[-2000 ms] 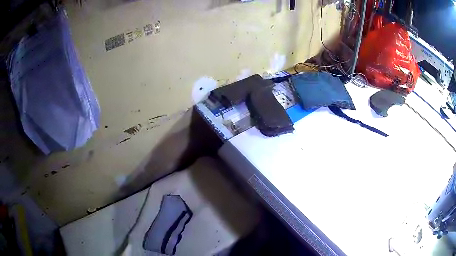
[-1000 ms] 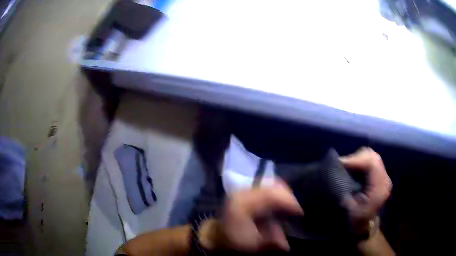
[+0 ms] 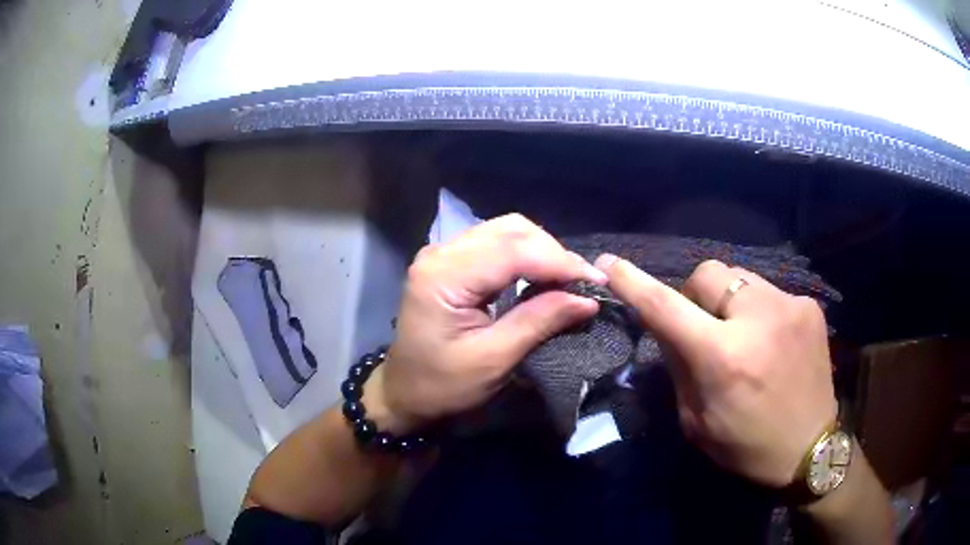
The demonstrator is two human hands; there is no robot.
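A grey-brown ribbed garment piece [image 3: 580, 357] is between my hands above my lap, bunched, with small white bits showing at its lower edge. My left hand [image 3: 489, 319] pinches its upper edge between thumb and index finger. My right hand [image 3: 734, 367] meets it there, index finger at the same edge; its thumb and palm side are hidden. More dark garment pieces [image 3: 734, 261] lie fanned behind the hands. A pale lining tip [image 3: 452, 216] sticks up behind my left hand. Whether my right hand holds a tool cannot be seen.
The white table [image 3: 511, 37] with a ruler-marked edge [image 3: 479, 106] crosses the top. A pale grey sample piece with dark stripes [image 3: 268, 328] lies on a pale surface at left. A brown box [image 3: 904, 410] stands at right. Pale sheets [image 3: 21, 415] hang at far left.
The view has swung down from the table and wall to the lap. Both hands, apart around the dark piece a second ago, have come together at its upper edge.
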